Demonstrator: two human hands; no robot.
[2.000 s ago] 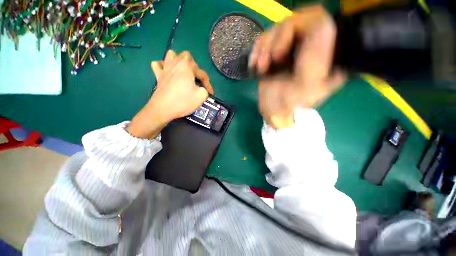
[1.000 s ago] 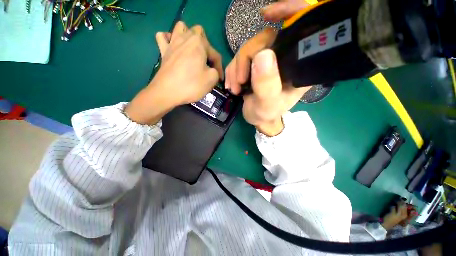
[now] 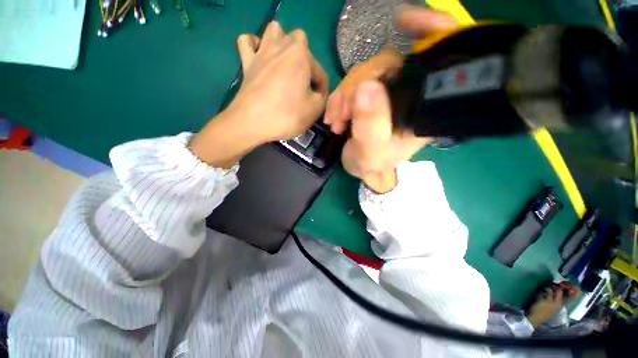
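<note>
A flat black device housing (image 3: 269, 196) lies tilted on the green bench in front of me, its matt part toward me. The circuit board (image 3: 306, 145) with a white label shows in its top recess, partly covered by my fingers. My left hand (image 3: 276, 87) is on the housing's upper end, gripping it, fingertips hidden. My right hand (image 3: 378, 115) is shut on the electric screwdriver (image 3: 462, 80), a thick black barrel with a yellow stripe, slightly blurred. Its tip is hidden behind my fingers at the recess.
A round dish of screws (image 3: 364, 35) stands behind my right hand. Wired boards (image 3: 129, 12) and a pale sheet (image 3: 42, 31) lie at upper left. Black housings (image 3: 521, 234) lie at right, near another person's hand (image 3: 549, 304). A black cord (image 3: 364, 301) crosses my lap. Yellow tape (image 3: 559, 168) edges the bench.
The screwdriver has come in from the right, and my right hand has moved from near the screw dish to the housing's recess. My left hand stays at the housing.
</note>
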